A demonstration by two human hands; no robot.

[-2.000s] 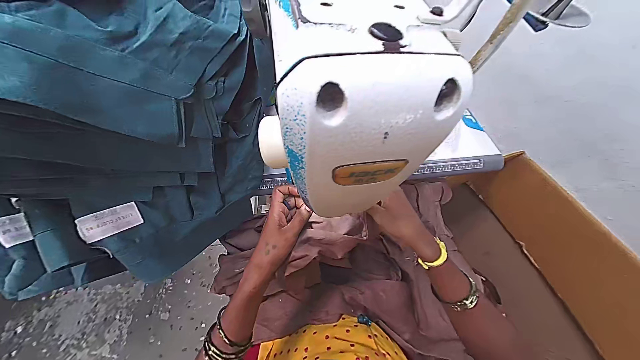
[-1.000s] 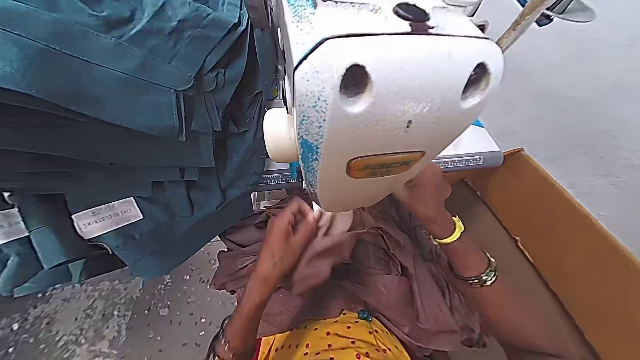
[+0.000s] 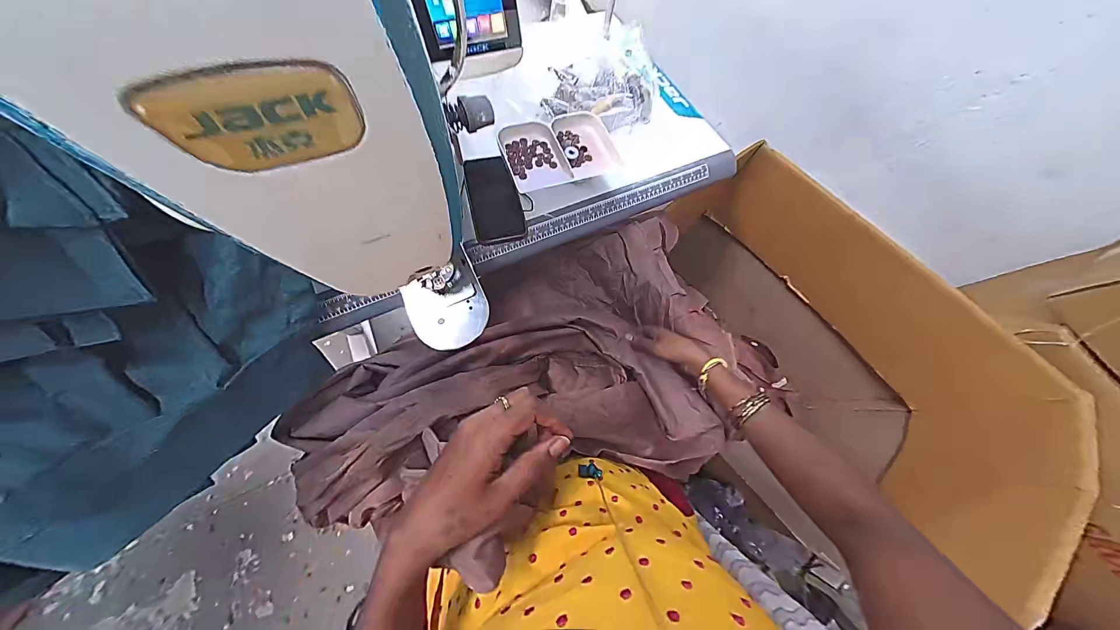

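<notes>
Brown fabric [image 3: 612, 385] lies bunched over the lap and against the edge of the machine table. My left hand [image 3: 490, 464], with a ring on one finger, has its fingers curled on a fold of it near the yellow dotted garment. Farther right, my right hand [image 3: 669, 346] rests on the fabric, its fingertips partly lost in the folds, so its grip is unclear. A white Jack sewing machine head [image 3: 262, 131] stands above on the left, its rounded metal guard [image 3: 446, 313] just over the cloth.
A pile of dark teal garments [image 3: 131, 350] is at left. On the table [image 3: 647, 166] are a two-part tray [image 3: 556, 179] of small brown buttons, a black phone-like object [image 3: 494, 201], a clear plastic bag [image 3: 604, 92] and a lit display [image 3: 472, 22]. An open cardboard box [image 3: 919, 332] stands at right.
The view has swung right and closer. Both hands have come away from beneath the machine head; the left is now by the lap, the right out on the brown fabric.
</notes>
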